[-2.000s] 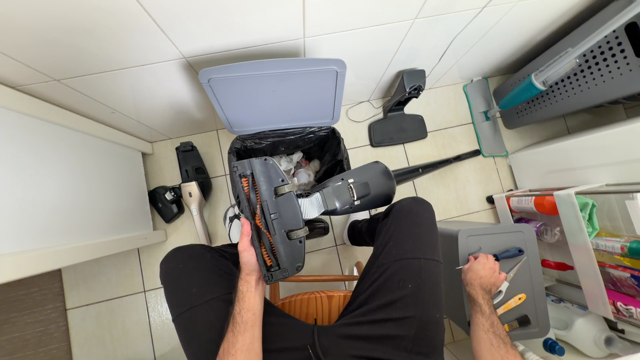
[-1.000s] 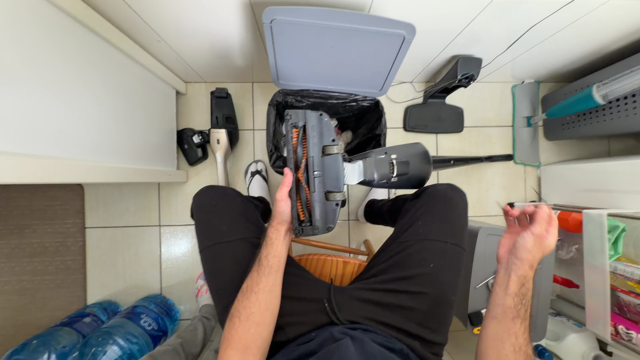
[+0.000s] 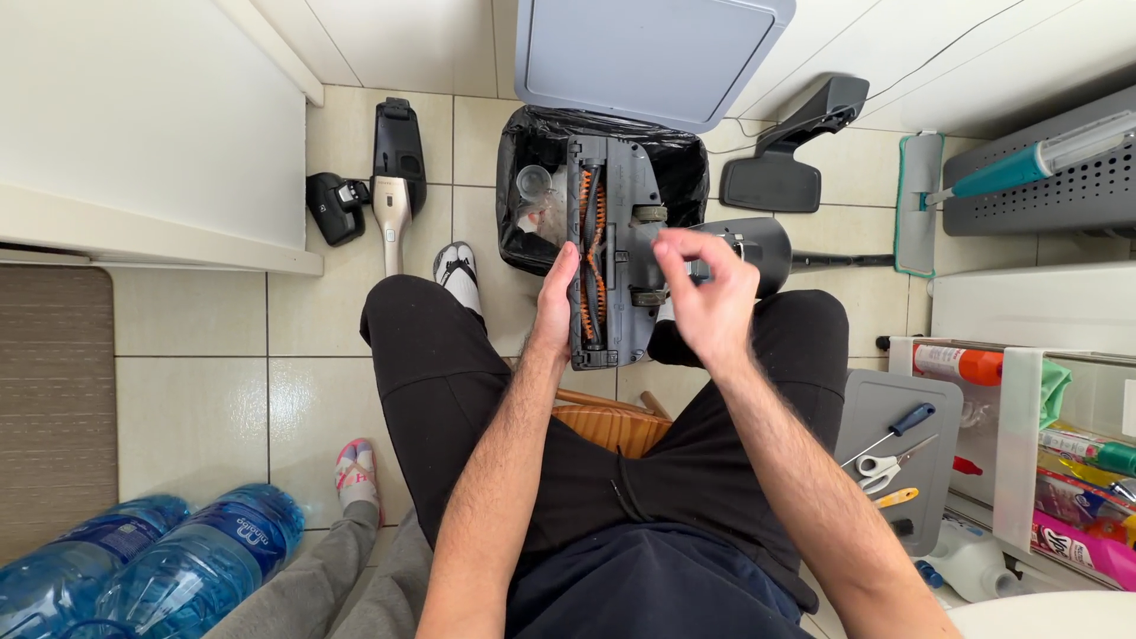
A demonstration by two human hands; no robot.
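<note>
My left hand (image 3: 557, 311) grips the long edge of a grey vacuum cleaner floor head (image 3: 626, 257), its underside facing up. The black brush roller (image 3: 593, 257) with orange bristles shows lengthwise in its slot, near my fingers. My right hand (image 3: 710, 293) is over the wheel side of the head, thumb and index finger pinched together. Something dark blue shows by its fingers; whether it is held cannot be told. A bin (image 3: 515, 213) with a black liner stands open behind the head. On a grey lid (image 3: 932, 510) lie a blue-handled screwdriver (image 3: 912, 419), scissors (image 3: 879, 470) and a yellow-handled tool (image 3: 896, 498).
A handheld vacuum unit (image 3: 391, 204) lies at left, a black stand (image 3: 770, 184) at right near a flat mop (image 3: 919, 204). A rack (image 3: 1018, 426) with cleaning products is at right. Large water bottles (image 3: 213, 550) and another person's foot (image 3: 357, 475) are at lower left.
My right hand has moved from the grey lid at right, up and leftward to the floor head. My left hand still holds the head. The view has shifted.
</note>
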